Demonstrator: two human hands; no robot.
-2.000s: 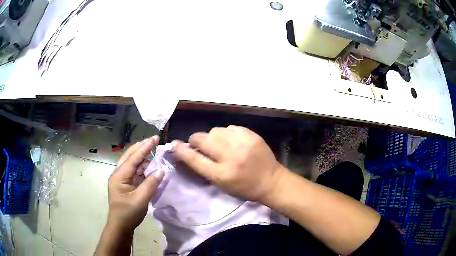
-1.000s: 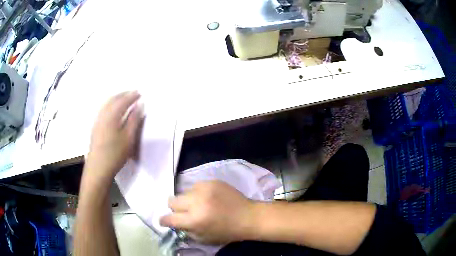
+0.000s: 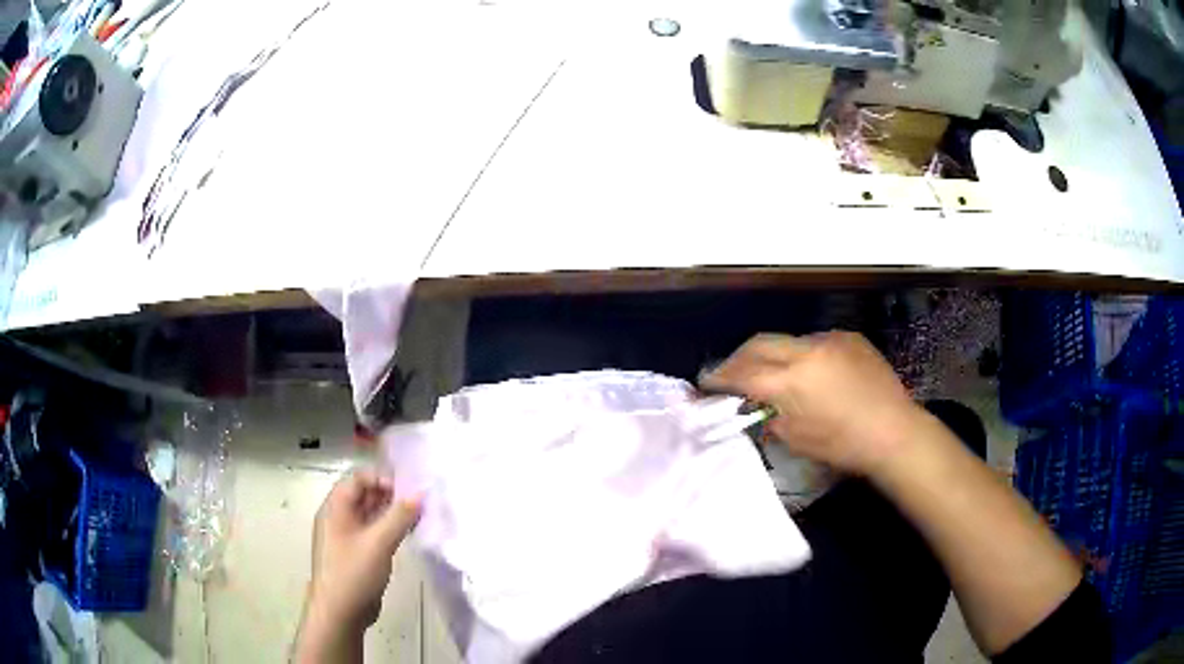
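Pale pink-white fabric (image 3: 584, 480) is spread between my hands over my dark-clothed lap, washed out by glare. My left hand (image 3: 357, 545) pinches its left edge between thumb and fingers. My right hand (image 3: 838, 402) is at its upper right edge. Small thread snips (image 3: 743, 422) with a bit of green stick out from under the right fingers, pointing left across the fabric; the fingertips are blurred. Another pale panel (image 3: 373, 340) hangs over the table's front edge, with a thin dark edge line running up the tabletop.
The white table (image 3: 584, 195) spans the top, with dark-edged panels (image 3: 208, 130) at left. The overlock machine (image 3: 948, 59) stands at right, pink trimmings (image 3: 854, 136) below it. A second machine (image 3: 72, 117) is far left. Blue baskets (image 3: 114, 532) stand on the floor at both sides.
My left hand has come down from the table to the lap fabric's left edge. My right hand has moved right and up. A panel now lies over the table edge, and the lap fabric is spread wider.
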